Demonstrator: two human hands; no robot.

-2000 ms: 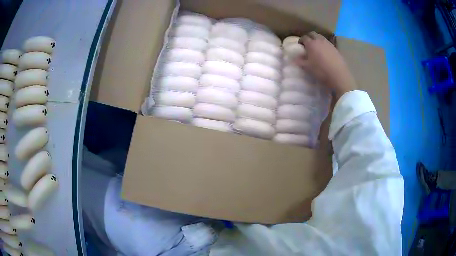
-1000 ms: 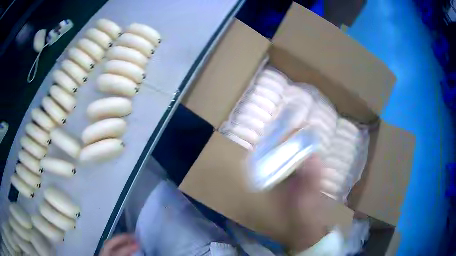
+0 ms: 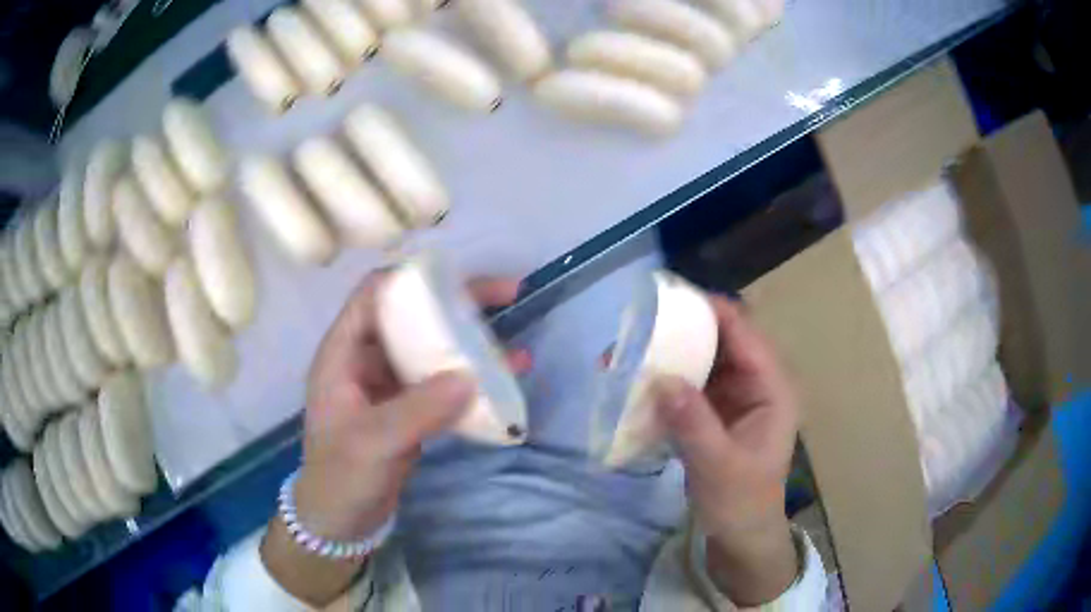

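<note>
My left hand (image 3: 365, 401) holds a cream shell half (image 3: 437, 341) in front of me. A small dark hole shows at its lower end. My right hand (image 3: 730, 412) holds another cream shell half (image 3: 670, 353). The two halves are apart, with their grey inner sides facing each other. Both are slightly blurred. Many cream housings (image 3: 359, 191) stand on edge in rows on the bench.
The pale bench top (image 3: 503, 197) has a dark edge running diagonally between it and my lap. An open brown carton (image 3: 826, 395) with packed white housings stands at the right. A thin cord shows at the top left.
The view has turned from the carton towards the bench. My right hand has left the carton. My left hand, earlier at the bench edge, now holds a shell half. The housing is seen as two separate halves.
</note>
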